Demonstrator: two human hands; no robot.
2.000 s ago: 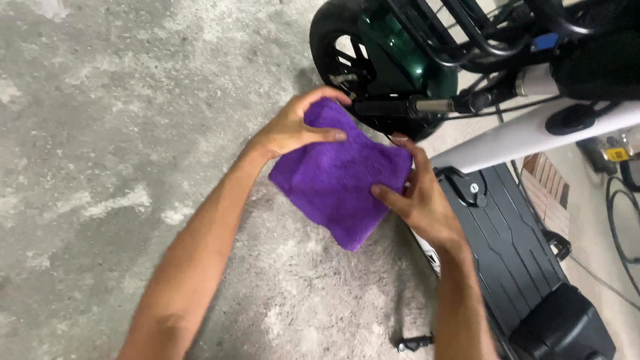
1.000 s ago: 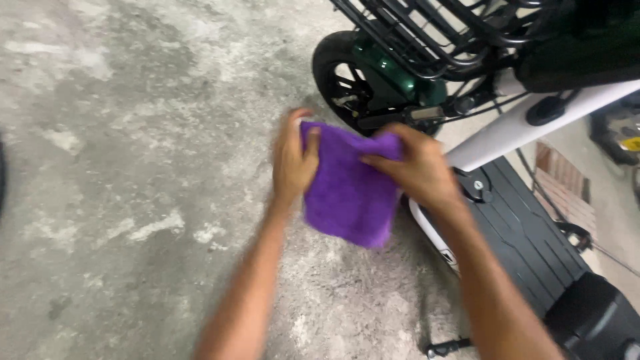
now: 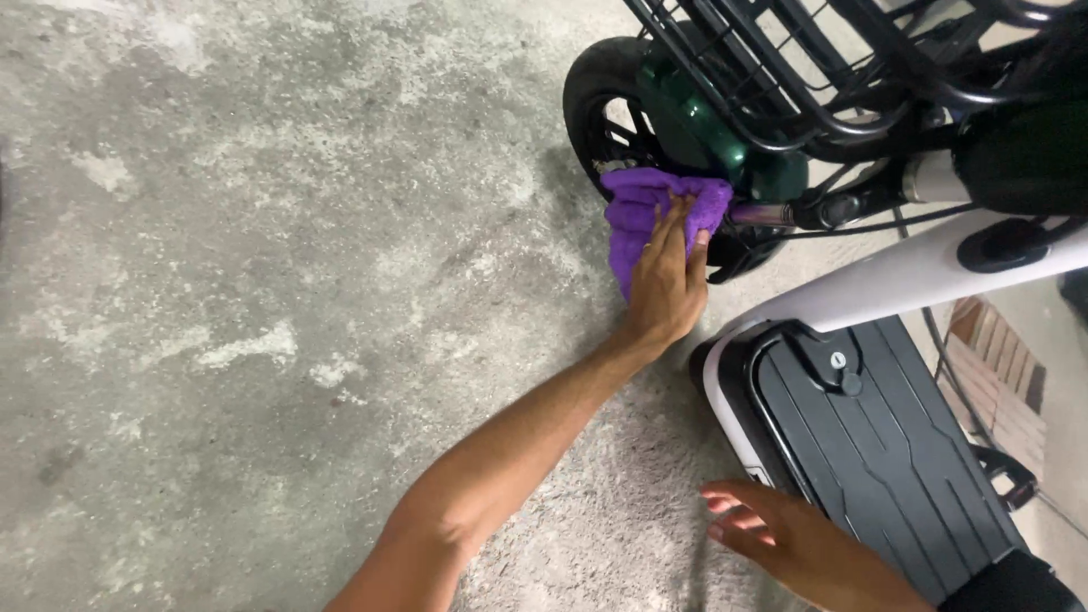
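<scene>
My left hand (image 3: 669, 276) holds a purple cloth (image 3: 633, 217) against the lower fork of an electric scooter, beside the black front wheel (image 3: 586, 106). The cloth is bunched under my fingers and hides part of the wheel and fork. A bit of the fork tube (image 3: 762, 214) shows to the right of the cloth. My right hand (image 3: 752, 527) is empty, its fingers loosely curled and apart, near the left edge of the black footboard (image 3: 875, 442). A dark green front fender (image 3: 693, 119) covers part of the wheel.
A black wire basket (image 3: 782, 76) juts out above the wheel. The white frame tube (image 3: 926, 268) slopes from the footboard to the upper right, with a black cable alongside. Stained concrete floor (image 3: 297, 255) extends to the left. Reddish tiles (image 3: 994, 374) lie beyond the footboard.
Both hands held the cloth spread out over the floor before. My right hand has let go and moved down beside the footboard; my left hand has brought the cloth to the fork and wheel.
</scene>
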